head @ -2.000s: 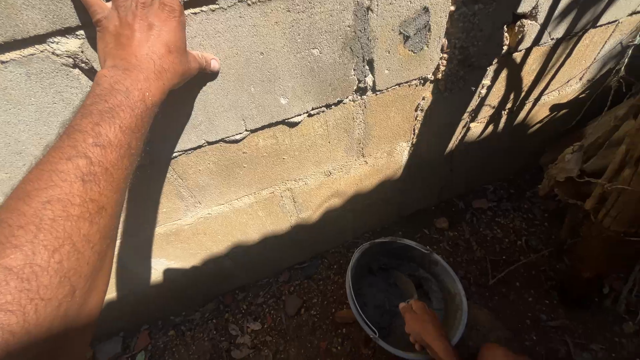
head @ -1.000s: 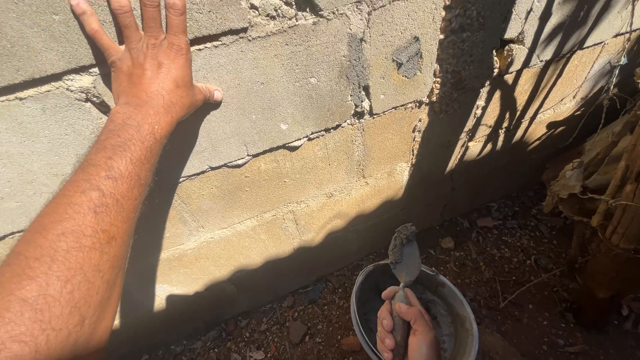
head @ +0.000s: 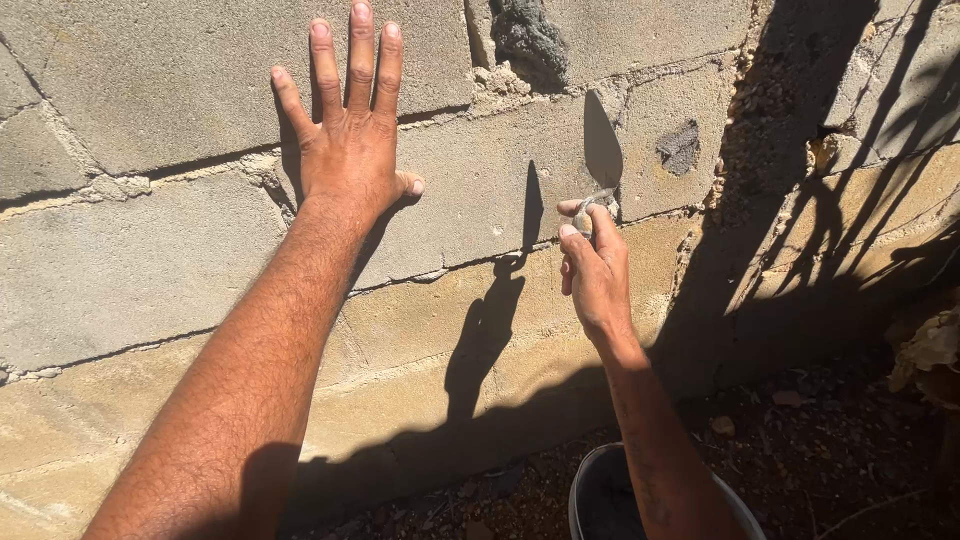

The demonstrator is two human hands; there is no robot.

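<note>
My left hand [head: 349, 150] lies spread against the concrete block wall [head: 480, 180], palm on the blocks and holding nothing. To its right, my right hand [head: 596, 262] grips the handle of a small pointed trowel [head: 602, 142], whose blade points up in front of the wall and shows no clear lump of mortar. Above the blade's left side, a dark wet lump of mortar [head: 531, 45] sits in the vertical joint between two upper blocks. A smaller grey mortar patch [head: 679, 148] is stuck on the block to the right of the trowel.
Below my right forearm stands a bucket [head: 576, 495] on the dark ground, partly hidden by the arm, its inside in shadow. Dry leaves [head: 930, 349] hang at the right edge. Small stones and twigs litter the soil [head: 810, 435] along the wall's foot.
My right hand has risen from the bucket to the wall with the trowel. The mortar seen on the blade a second ago no longer shows there. The view has shifted upward.
</note>
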